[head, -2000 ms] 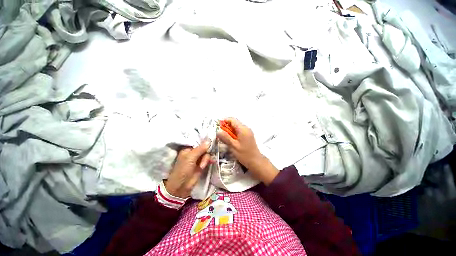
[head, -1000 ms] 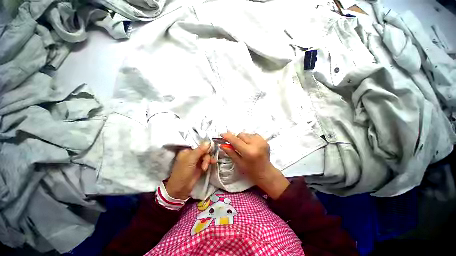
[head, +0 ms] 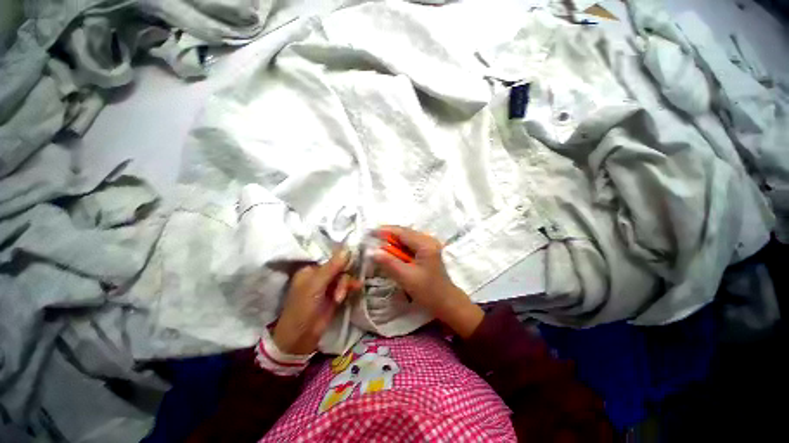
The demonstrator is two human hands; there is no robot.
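Note:
A pale grey-white shirt (head: 407,130) lies crumpled on the white table in front of me, its near edge gathered over my checked apron. My left hand (head: 317,298) pinches a fold of the shirt between thumb and fingers. My right hand (head: 420,268) is closed around the orange-red thread snips (head: 394,246), close to the right of the left fingertips. The tip of the snips is hard to make out against the cloth. A dark navy neck label (head: 518,100) shows on the shirt's right part.
Heaped grey-white garments lie at the left (head: 69,277) and right (head: 683,190). White table top (head: 130,130) shows at the upper left. A blue crate (head: 627,363) is below the table edge at the right. A small brown piece (head: 600,11) lies at the far right.
The right hand turned and moved right a second ago; now it is back nearer the left fingers with more of the orange snips showing. The left hand and gathered cloth sit slightly further left.

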